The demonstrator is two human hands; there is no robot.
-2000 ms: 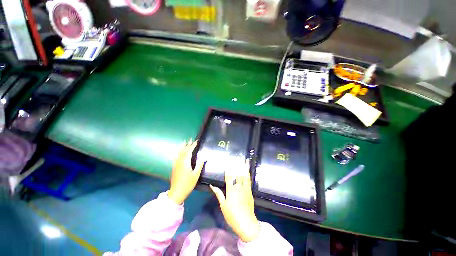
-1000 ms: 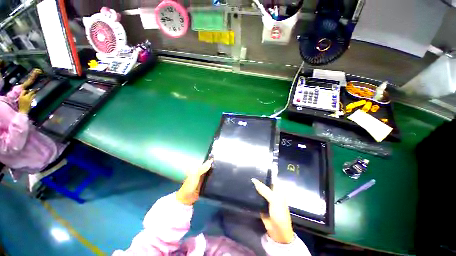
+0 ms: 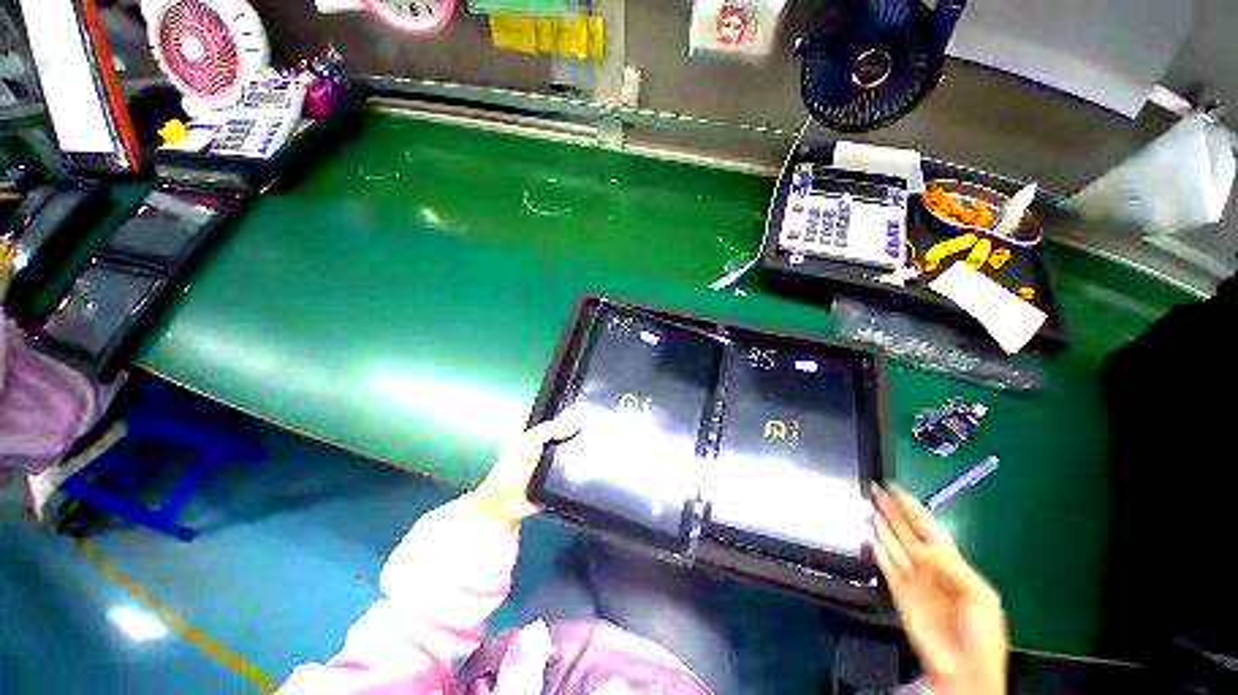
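The black two-slot tablet tray (image 3: 880, 407) lies on the green mat near the front edge. Dark, shiny tablets are in the left slot (image 3: 638, 373) and the right slot (image 3: 790, 394), with white marks and a small yellow logo on each. My left hand (image 3: 523, 468) holds the tray's left side, its thumb over the rim by the left tablet; its other fingers are mostly hidden. My right hand (image 3: 944, 577) is against the tray's lower right edge, fingers extended, holding nothing visible. A whitish-violet pen (image 3: 967, 481) lies beside it.
A small shiny item (image 3: 948, 424) and a crumpled clear strip (image 3: 930, 346) lie right of the tray. Behind is an accessory tray (image 3: 815, 283) with a calculator (image 3: 845, 217) and bowl. A dark fan (image 3: 873, 68) stands behind. A neighbour's pink sleeve (image 3: 48, 407) shows at left.
The left tablet, raised between my hands a second ago, is now down in the left slot. My right hand has moved from it to the tray's right edge. The view has shifted.
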